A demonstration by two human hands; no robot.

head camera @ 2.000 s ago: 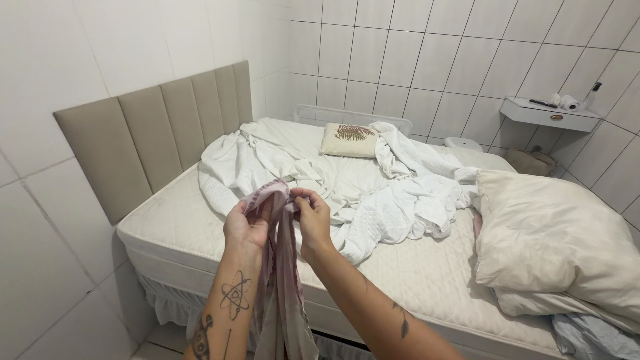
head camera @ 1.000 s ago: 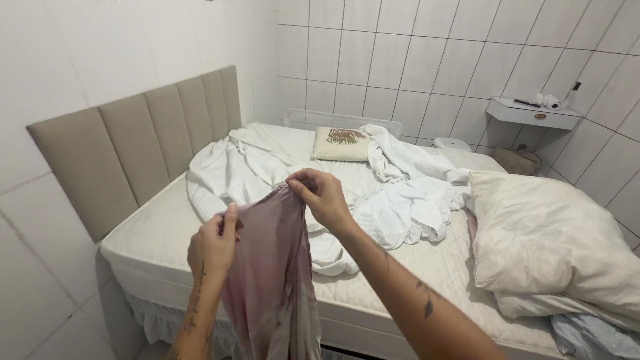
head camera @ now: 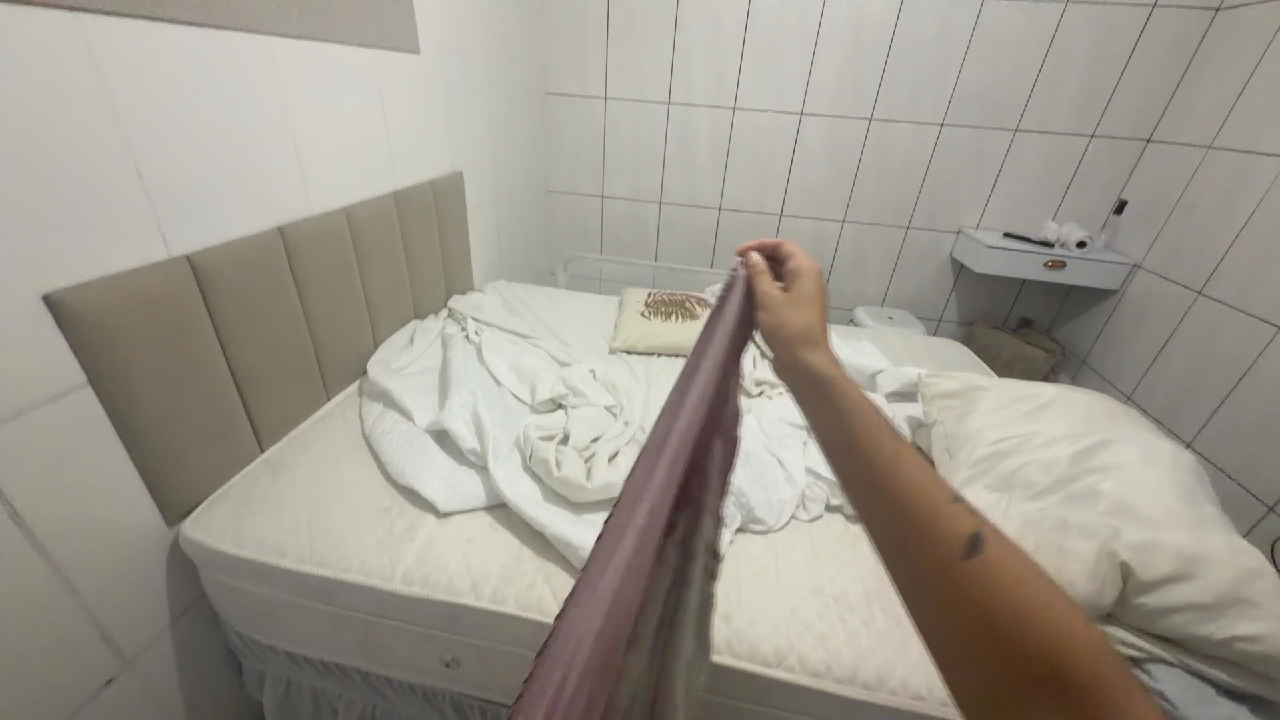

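Observation:
My right hand (head camera: 790, 300), raised over the bed, pinches the upper end of a mauve cloth (head camera: 665, 470) between thumb and fingers. From there the cloth runs taut and slanting down to the bottom edge of the view, in loose lengthwise folds with a paler part low down. My left hand is out of view. Behind the cloth lie crumpled white sheets (head camera: 440, 410) on a quilted mattress (head camera: 330, 520), and a small cream cushion with a brown pattern (head camera: 645, 325).
A padded beige headboard (head camera: 290, 320) stands against the left wall. Cream bedding or a large pillow (head camera: 1080, 490) lies at the right. A white wall shelf with a drawer (head camera: 1090, 265) holds small items; a brown bag (head camera: 1010, 350) sits beneath it.
My right hand has risen, drawing the cloth up into a long slanting strip. My left hand, which held the cloth's other upper part, has gone out of view at the lower left.

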